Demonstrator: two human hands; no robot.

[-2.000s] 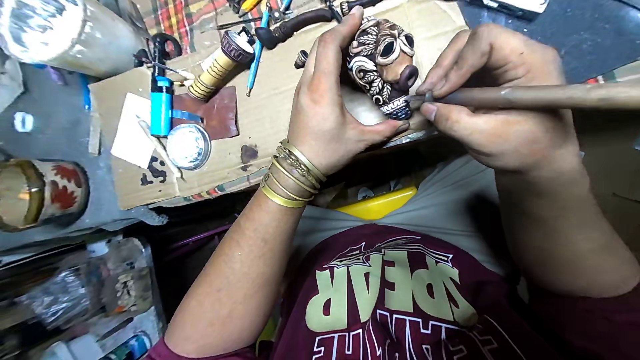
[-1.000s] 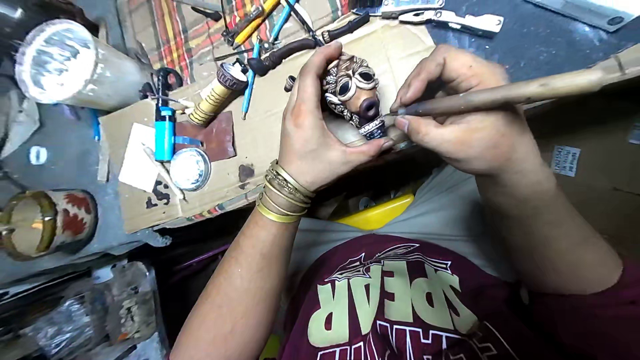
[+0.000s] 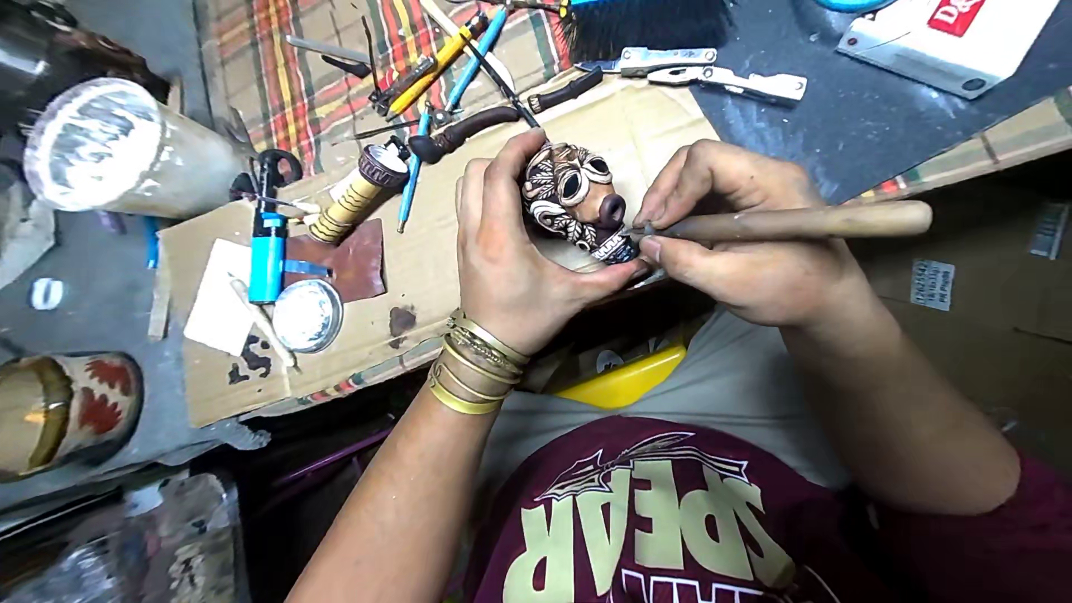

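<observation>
My left hand [image 3: 523, 260], with several gold-coloured bangles at its wrist, holds a small carved figure head [image 3: 578, 201] with ringed eyes, a dark round mouth and a patterned cream-and-brown surface. Its thumb is under the patterned neck and its fingers are at the far side. My right hand [image 3: 745, 234] pinches a wooden-handled tool [image 3: 796, 224] near its working end. That end meets the lower edge of the head by the dark patterned band; the exact tip is hidden by my fingers.
A cardboard sheet [image 3: 435, 276] lies beneath, bearing a carved yellow-brown cylinder [image 3: 358, 193], a blue lighter [image 3: 267, 260] and a round metal lid [image 3: 307, 315]. Beyond are a dark curved carved stem [image 3: 469, 132], a folding multi-tool [image 3: 729, 82] and a black-bristled brush [image 3: 645, 25]. A white tub [image 3: 126, 151] stands left.
The wooden handle in my right hand has swung, so its back end now shows at the right. My left hand keeps its hold on the carved head. The view has shifted somewhat.
</observation>
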